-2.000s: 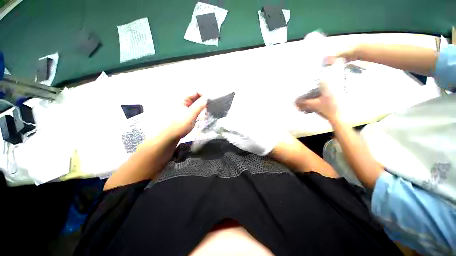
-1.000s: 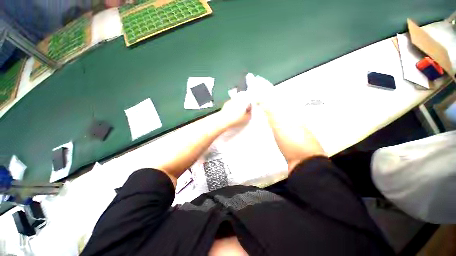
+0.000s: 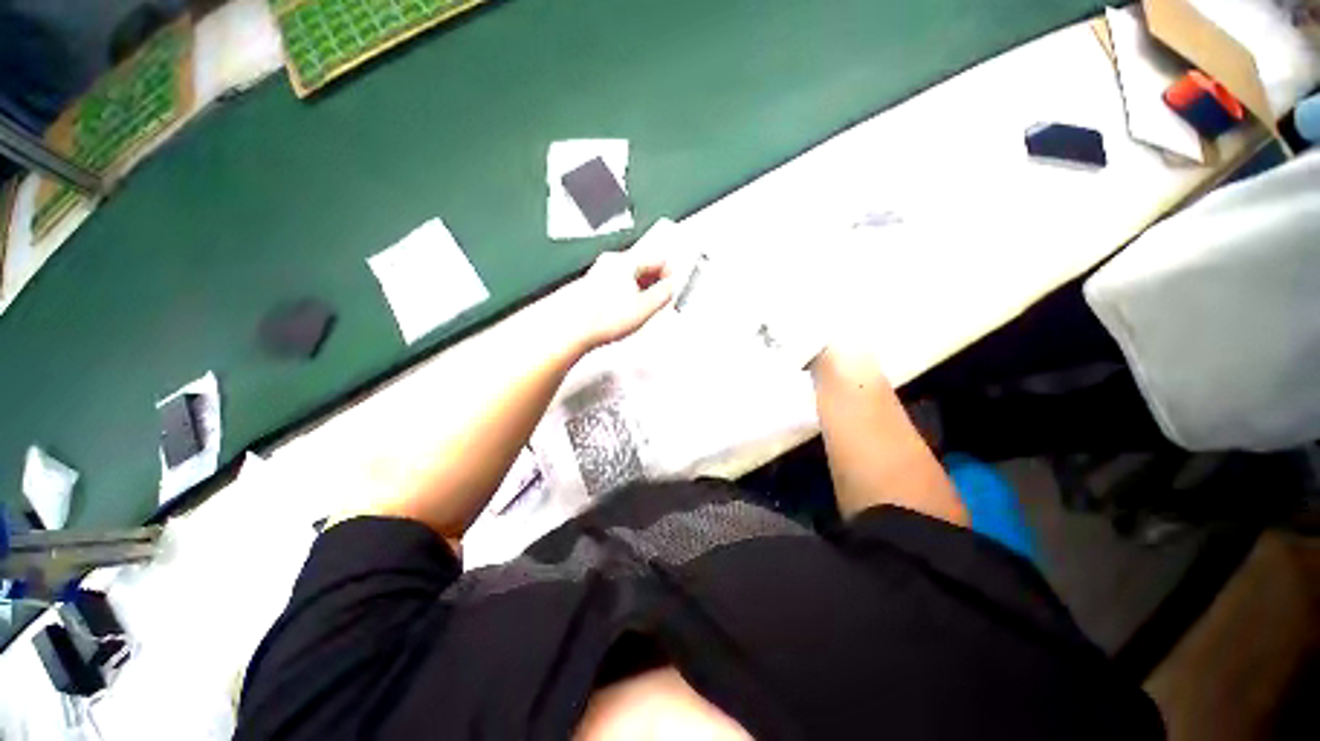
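My left hand [image 3: 631,297], bare, is over the bench near the belt edge. Its fingers are closed on a flat grey unit [image 3: 692,282], seen nearly edge-on, with white sheet material around it. My right hand [image 3: 789,348], in a white glove, is to the right and nearer to me; it blends into the white bench, so its fingers cannot be made out. A printed poly bag [image 3: 605,439] with a block of black print lies close to my lap. A dark-edged panel [image 3: 518,489] lies left of it, partly covered.
Green belt [image 3: 724,87] carries dark units [image 3: 595,191], some on white sheets, and a bare white sheet [image 3: 429,280]. Circuit board panels [image 3: 369,36] are beyond. Black blocks [image 3: 80,644] are far left. A dark device [image 3: 1065,144] and red-and-black item [image 3: 1204,102] are at right.
My hands have drawn back from the belt edge onto the bench, with the unit in my left hand, and have moved apart. The neighbouring worker's arms seen earliest are gone from the bench.
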